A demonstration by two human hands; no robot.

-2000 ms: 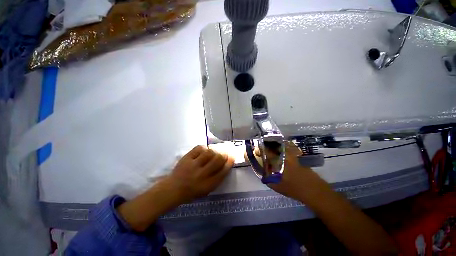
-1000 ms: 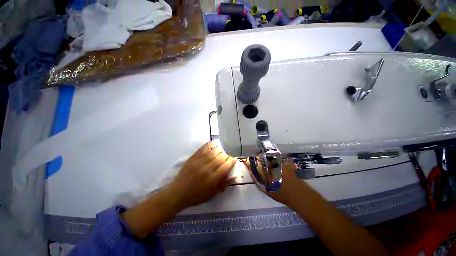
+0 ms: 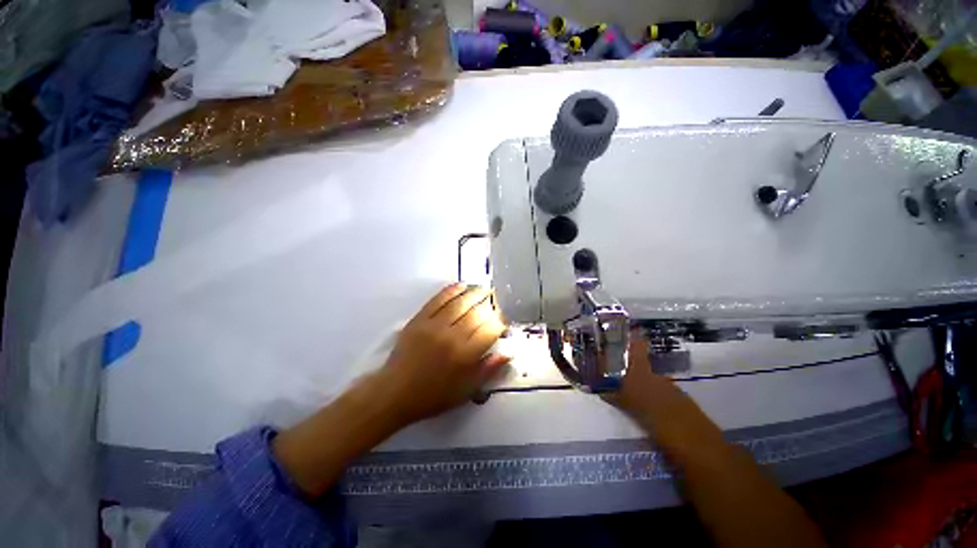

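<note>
The white sewing machine head (image 3: 686, 225) reaches over the table from the right, its lamp lighting the needle area. My left hand (image 3: 448, 348) lies at the left of the needle area, fingers together, fingertips at the bright needle plate (image 3: 527, 364). My right hand (image 3: 632, 369) is at the right of the needle area, partly hidden behind the take-up lever guard (image 3: 600, 343). Glare and the machine head hide any fabric at the fingertips, so I cannot tell what either hand holds.
A white strip (image 3: 214, 252) lies across blue tape (image 3: 145, 219) at the left. A brown plastic-wrapped package (image 3: 375, 80) with white cloth (image 3: 273, 43) is at the back left. Thread cones (image 3: 579, 34) are behind. A measuring tape (image 3: 514, 473) runs along the front edge. Red-handled scissors (image 3: 927, 401) are at the right.
The camera view has shifted, so the machine sits lower and further right. My left hand has stayed beside the needle area, its fingers now a little more spread. My right hand remains behind the guard.
</note>
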